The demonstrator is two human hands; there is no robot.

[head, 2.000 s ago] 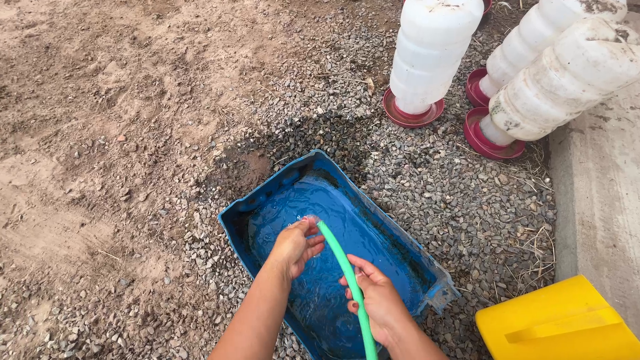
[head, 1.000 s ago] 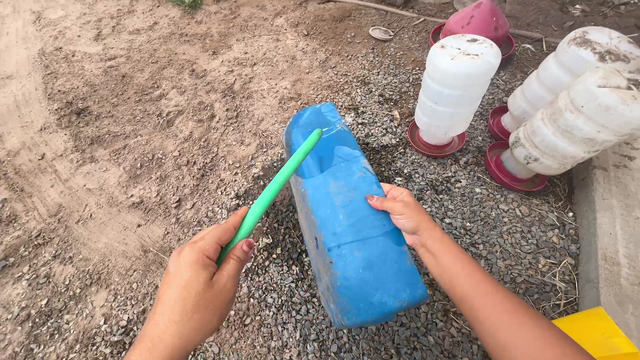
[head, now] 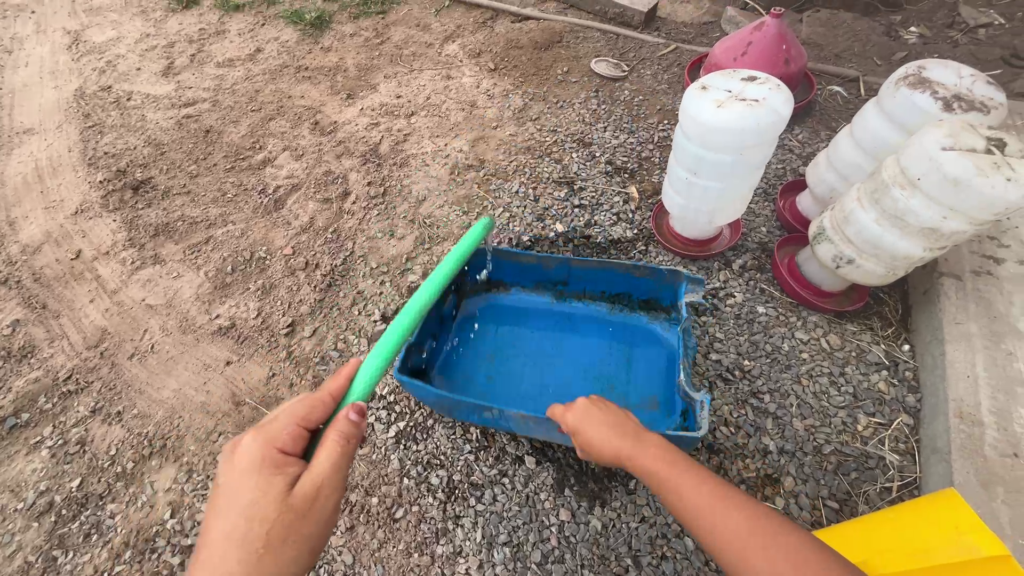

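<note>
A green hose (head: pixel 424 300) is gripped in my left hand (head: pixel 292 472), at the lower left. Its tip points up and away over the far left corner of a blue plastic tub (head: pixel 552 352), and water drips from it. The tub is open side up on the gravel, with dark grime along its inner walls and a broken right end. My right hand (head: pixel 600 430) grips the tub's near rim, fingers curled; the fingertips are partly hidden.
White plastic bottle drinkers (head: pixel 724 152) with red bases stand at the upper right, near a pink cone-shaped drinker (head: pixel 756 52). A concrete edge (head: pixel 968 384) runs along the right. A yellow container (head: pixel 924 536) is at the lower right. Gravel and dirt surround the tub.
The tub, held up with its underside showing one second ago, is now open side up on the gravel. My right hand has moved down with it. Earliest, both hands were at the hose.
</note>
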